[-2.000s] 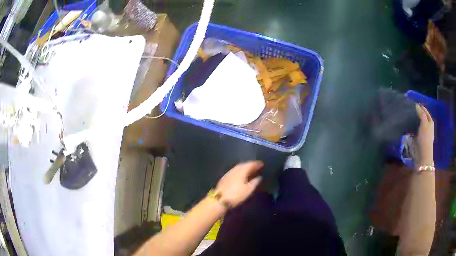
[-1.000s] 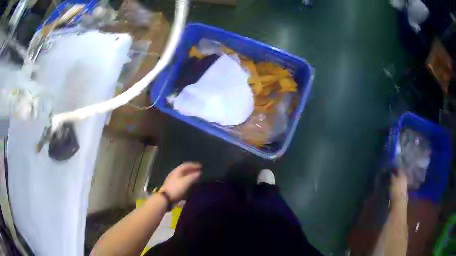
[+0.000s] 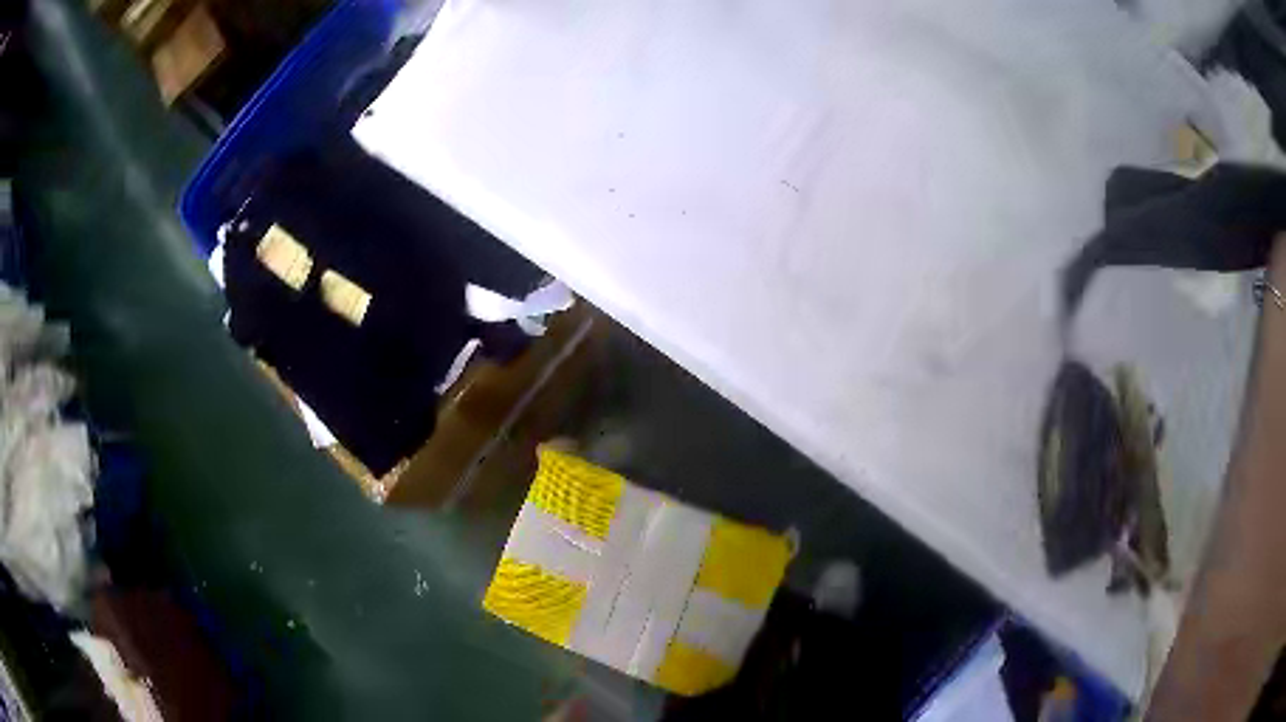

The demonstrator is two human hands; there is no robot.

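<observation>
A dark cloth piece point(image 3: 1185, 223) hangs over the upper right of the white-covered ironing table point(image 3: 790, 212) and runs to the right picture edge. My right forearm point(image 3: 1230, 564) rises along that edge. Its wrist, with a pale bracelet, touches the edge, and the hand is cut off, so its grip on the cloth is hidden. A steam iron point(image 3: 1080, 473), dark and blurred, lies below the cloth, with a tan handle part beside it. My left hand is out of the picture.
Dark garments point(image 3: 353, 282) with two pale tags lie over a blue crate point(image 3: 233, 169) left of the table. A yellow-and-white item point(image 3: 642, 571) is below the table edge. Another blue crate point(image 3: 966, 670) shows at the bottom. A pale heap point(image 3: 43, 451) is at the left edge.
The view has swung round to the table. The crate with yellow-orange cloth and white piece has left view. My left hand has left the picture; only my right forearm and wrist remain.
</observation>
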